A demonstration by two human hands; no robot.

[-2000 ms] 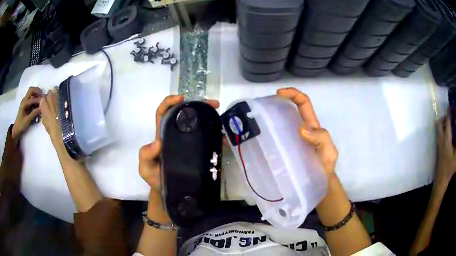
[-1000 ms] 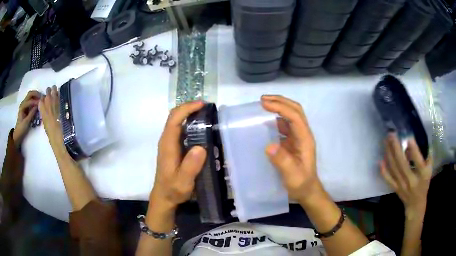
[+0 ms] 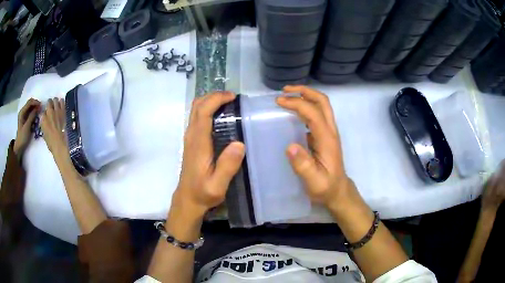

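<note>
My left hand (image 3: 207, 152) grips the glossy black cover (image 3: 235, 193) with its thumb on the ribbed side. My right hand (image 3: 317, 149) holds the frosted translucent housing (image 3: 274, 182) from the right side. The cover and the housing are pressed against each other along one long seam, black on the left and frosted on the right. The inside of the housing and the small part with the red wire are hidden.
Another black cover (image 3: 423, 135) lies at right beside a second translucent housing (image 3: 462, 132). Stacked dark grey parts (image 3: 290, 47) stand behind. Small black clips (image 3: 169, 61) lie back left. At left, another person's hands (image 3: 52, 124) are beside a joined unit (image 3: 91, 127).
The cover and housing, held apart before, are now together and turned side-on. A black cover and a translucent housing now lie at right, and the other person's hand there has drawn back.
</note>
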